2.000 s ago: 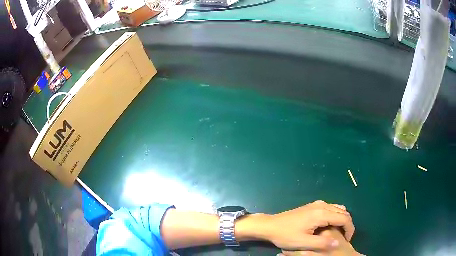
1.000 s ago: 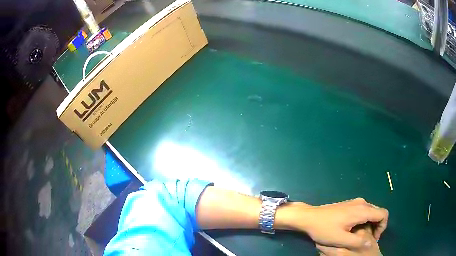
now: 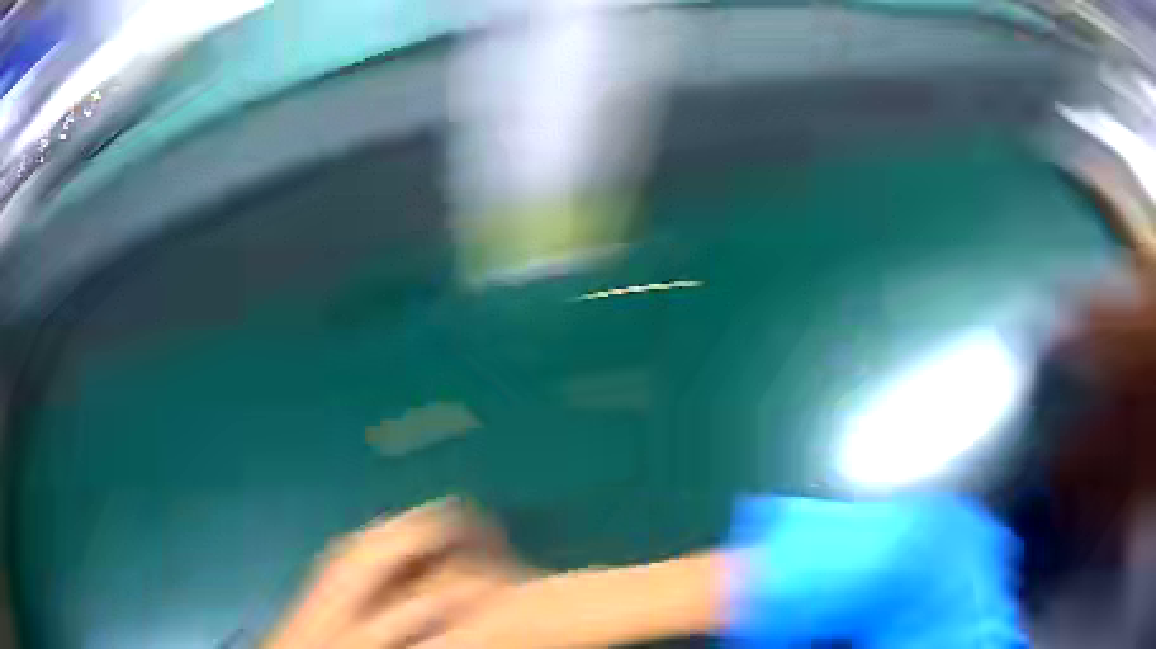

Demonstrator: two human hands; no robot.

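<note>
The view is strongly blurred. My left hand (image 3: 361,577) and my right hand (image 3: 475,596) are together at the lower left, and their fingers cannot be told apart clearly. My right forearm, in a bright blue sleeve, reaches in from the lower right. No carton is seen in the hands. A thin pale strip (image 3: 640,290) lies on the green surface (image 3: 786,368) near the foot of the post. A blurred tan patch (image 3: 425,429) shows above the hands, and a fainter one is right of it.
A whitish post (image 3: 552,114) with yellow-green tape at its foot stands at upper centre. A dark band (image 3: 254,228) runs along the far side, with a raised green shelf (image 3: 330,38) beyond. A blurred person in reddish brown (image 3: 1116,368) is at the right edge.
The view has swung right. The LUM carton and my watch have left the picture. The post now stands near the centre, and my right forearm and the neighbouring person have come into view.
</note>
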